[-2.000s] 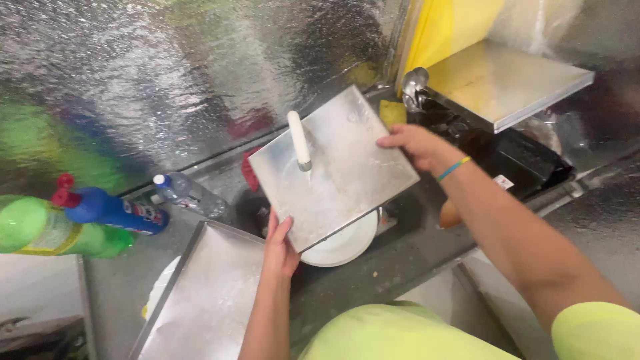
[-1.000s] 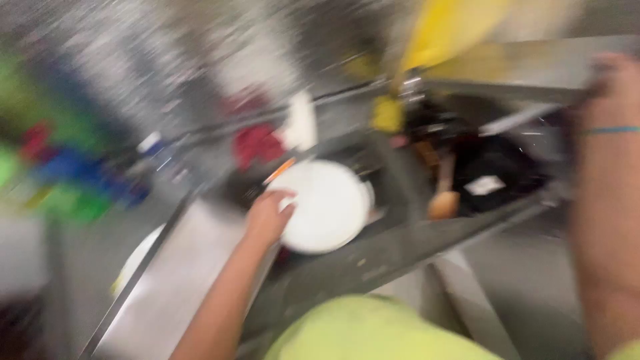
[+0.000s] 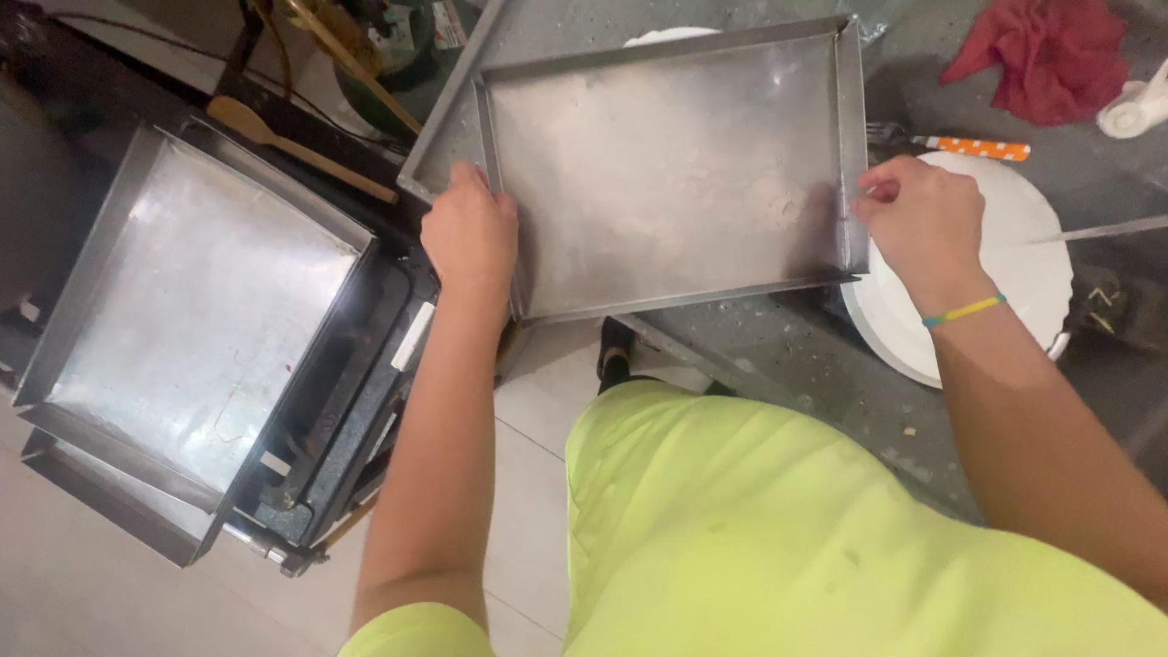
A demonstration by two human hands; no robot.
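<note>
A shallow rectangular metal tray [image 3: 666,173] is held level between my hands, its raised rims facing up. My left hand [image 3: 470,228] grips the left rim, with the fingertips partly hidden. At the opposite short side, my right hand [image 3: 926,219] pinches the rim; a yellow and blue band circles that wrist. Beneath my right hand lies a white plate [image 3: 981,274]. To the left, another metal tray [image 3: 201,319] rests tilted on a further metal tray [image 3: 119,488], both over a black appliance [image 3: 338,401].
Beyond the right hand lie a fork with an orange dotted handle [image 3: 981,148], a crumpled red cloth [image 3: 1045,59] and a white spout [image 3: 1131,111]. A wooden spoon [image 3: 301,153] lies behind the stacked trays. The grey counter edge [image 3: 675,345] runs below the held tray.
The view has swung far to the left. My left hand, which was over the white plate one second ago, is now on a tray's left rim. Both hands now hold that tray.
</note>
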